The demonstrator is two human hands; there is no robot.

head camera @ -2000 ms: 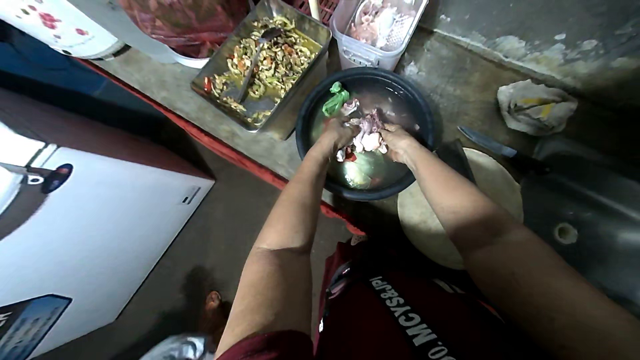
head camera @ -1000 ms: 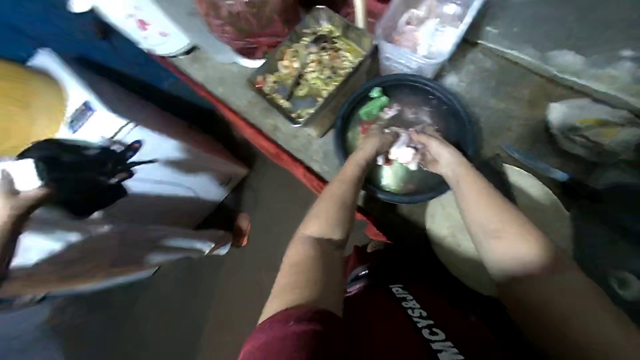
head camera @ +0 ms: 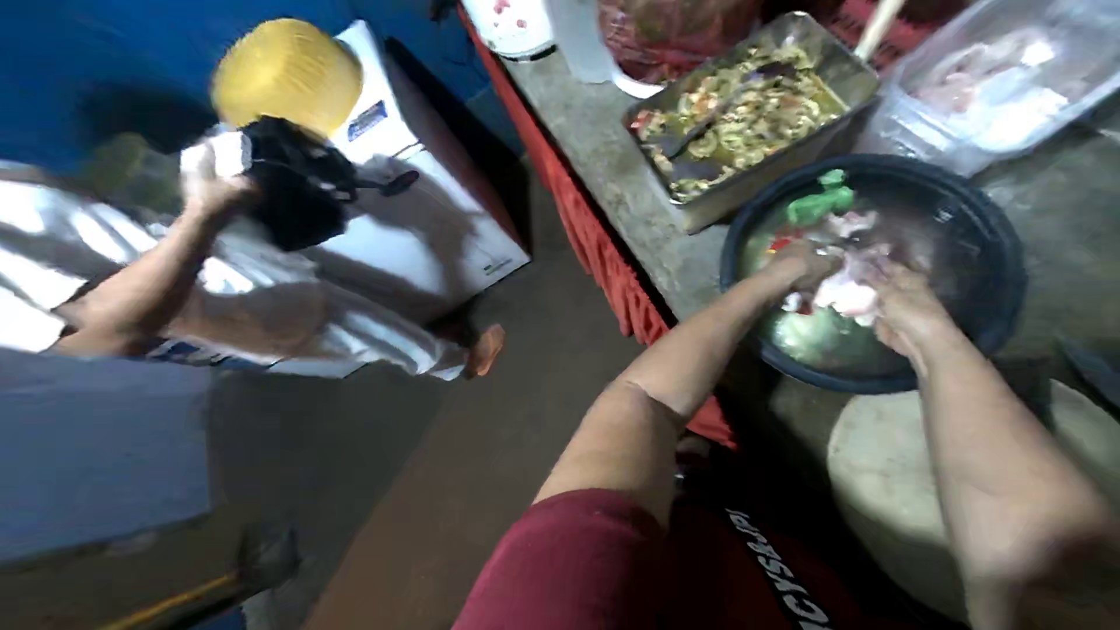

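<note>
Pale pink raw meat (head camera: 847, 293) is between my two hands, over a round black basin (head camera: 1006, 289) of cloudy water. My left hand (head camera: 803, 265) grips its left side. From the right, my right hand (head camera: 906, 306) has its fingers closed around the other side. A green item (head camera: 821, 199), perhaps a vegetable or plastic, lies near the basin's upper rim. Something pale green (head camera: 809, 337) shows under the water below my left hand, and a bit of red is beside my fingers.
A metal tray (head camera: 691, 214) of cooked food and a clear plastic tub (head camera: 989, 79) adjoin the basin. Round pale boards (head camera: 884, 472) lie below it; a dark knife blade is at the right edge. Another person (head camera: 131, 297) stands left, holding a black bag, beside a white freezer (head camera: 437, 227).
Another person, absent from the oldest frame, has come into view at the left with a black bag. The view has swung left. My hands stay on the meat in the basin.
</note>
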